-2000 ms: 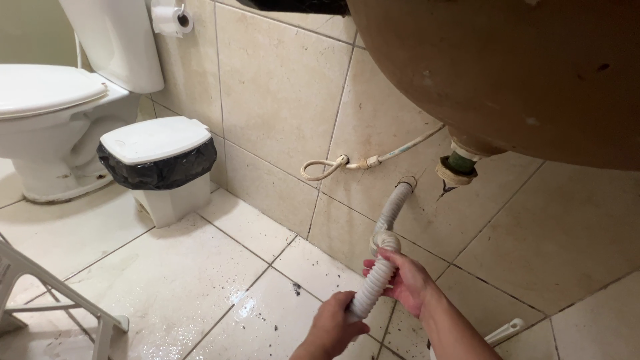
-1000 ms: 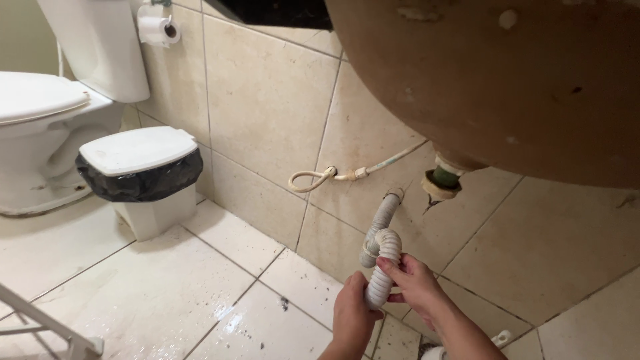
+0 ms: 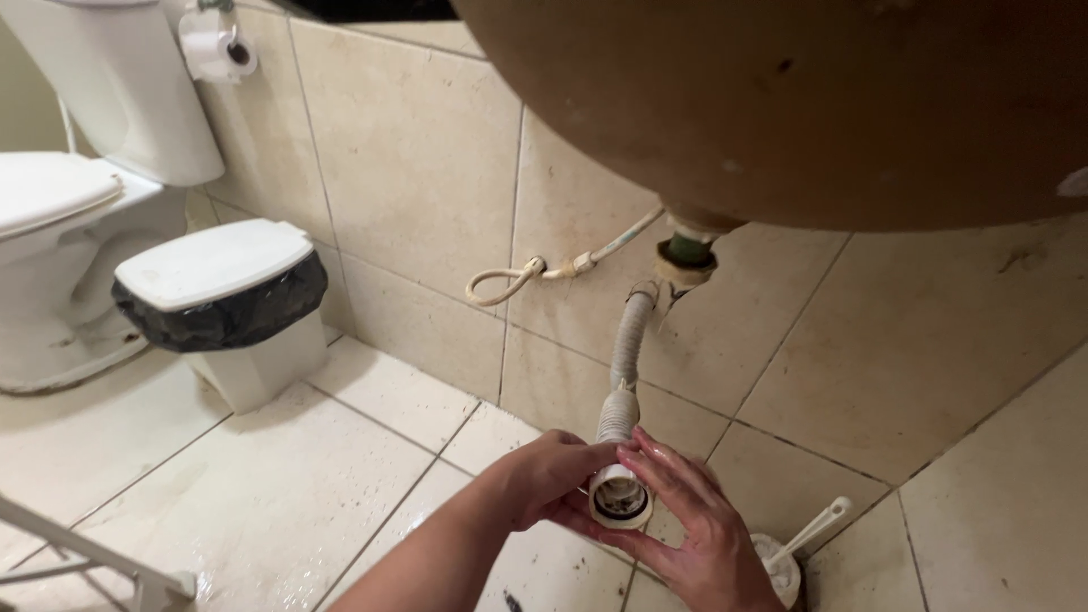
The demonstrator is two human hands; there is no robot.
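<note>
A corrugated plastic drain hose (image 3: pixel 627 344) comes out of a hole in the tiled wall and bends down toward me. Both hands are around its free end, whose round open mouth faces the camera and shows dark residue inside. My left hand (image 3: pixel 557 480) grips it from the left, its palm side hidden. My right hand (image 3: pixel 684 514) holds it from the right, fingers over the top and thumb beneath. Above and beyond the hands, the sink's drain outlet (image 3: pixel 687 259), with a green part inside, hangs from the underside of the basin (image 3: pixel 748 119), apart from the hose.
A looped flexible water hose (image 3: pixel 497 287) runs along the wall to the basin. At left are a toilet (image 3: pixel 59 195), a lidded bin (image 3: pixel 217 263) with a black bag and a metal frame (image 3: pixel 93 544). A toilet brush (image 3: pixel 807 531) stands at lower right.
The hose's free end has turned from pointing down between my hands to facing the camera, its mouth now visible. Both hands have shifted around that end.
</note>
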